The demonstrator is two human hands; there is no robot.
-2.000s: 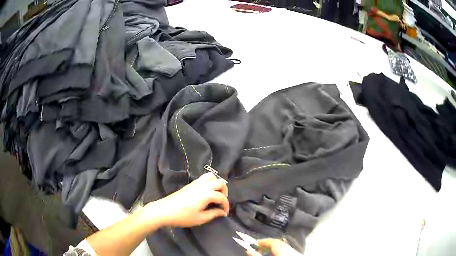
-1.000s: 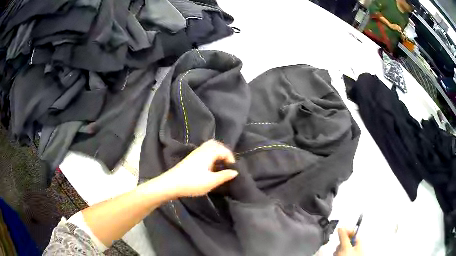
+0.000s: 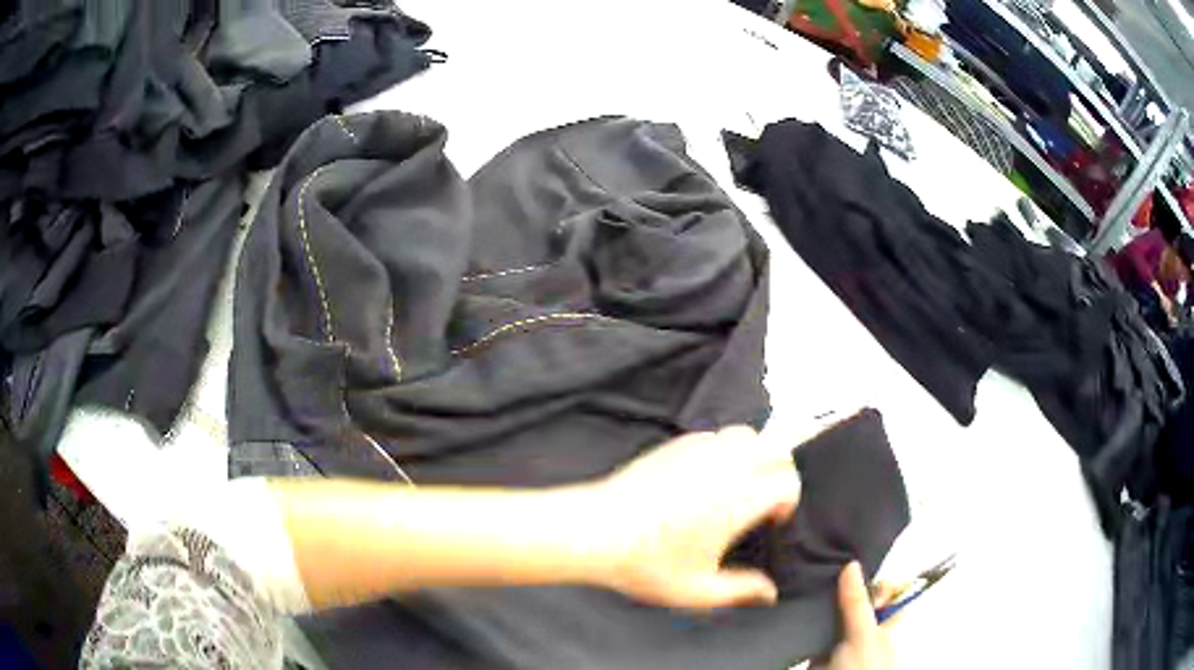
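A dark grey jacket [image 3: 524,380] with yellow dashed seam stitching lies spread in front of me. My left hand [image 3: 701,517] reaches across it and grips the grey cloth near its lower right, beside a raised dark end piece [image 3: 851,491]. My right hand [image 3: 858,628] is partly cut off by the bottom edge. It holds snips [image 3: 917,589] with silver blades and a blue part, pointing up and right. Its thumb or finger lies against the cloth edge. The snips are blurred, so I cannot tell if the blades are apart.
A heap of grey garments [image 3: 118,170] is at the left. Black garments [image 3: 904,262] lie along the right side of the white table [image 3: 550,66]. A silvery patterned packet [image 3: 875,111] is behind them. A person [image 3: 838,26] is partly visible beyond the table, near shelves [image 3: 1126,196].
The view has turned right. My left hand has moved from the jacket's middle to its lower right and holds cloth there. My right hand with the snips is now against the cloth.
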